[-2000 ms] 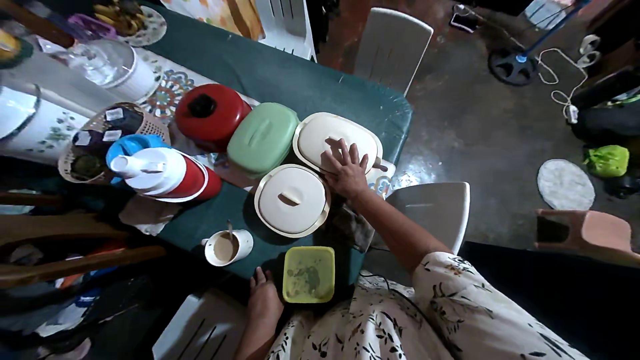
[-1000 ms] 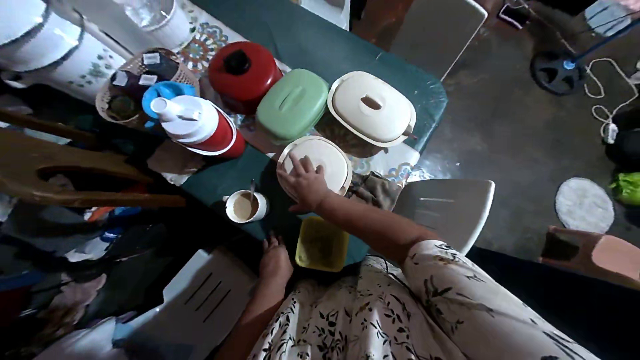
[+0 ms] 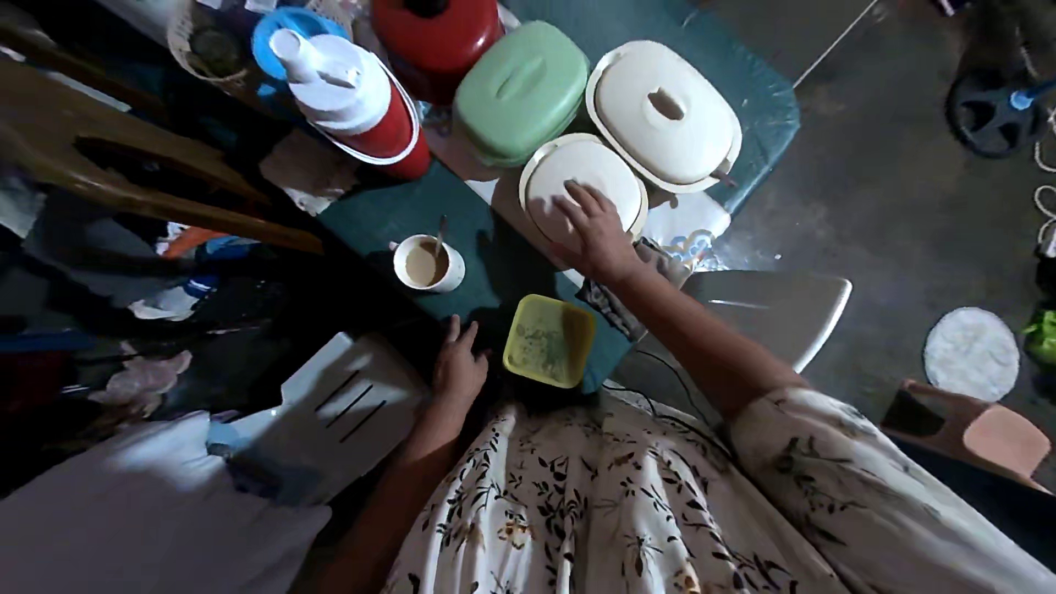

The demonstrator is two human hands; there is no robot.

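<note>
My right hand [image 3: 596,233] rests with spread fingers on the cream lid of a round container [image 3: 577,177]; its palm hides part of the lid and its handle. Close to the table's edge, my left hand [image 3: 460,363] has its fingers apart and holds nothing. Between the hands and nearer to me sits a yellow-green square plastic container [image 3: 549,341]. A white mug [image 3: 430,264] of milky brown drink, a spoon standing in it, is beyond my left hand. A cream oval lidded dish [image 3: 668,115] and a green lidded container [image 3: 522,92] stand behind the round one.
A red and white water jug [image 3: 363,107] and a red lidded pot [image 3: 437,41] stand at the back left. A crumpled dark cloth [image 3: 615,309] lies by my right wrist. White plastic chairs [image 3: 771,313] flank the table; a wooden chair [image 3: 148,157] is at the left.
My right hand has moved from the oval dish's lid to the round container's lid. My left hand remains by the table's edge. The view has shifted.
</note>
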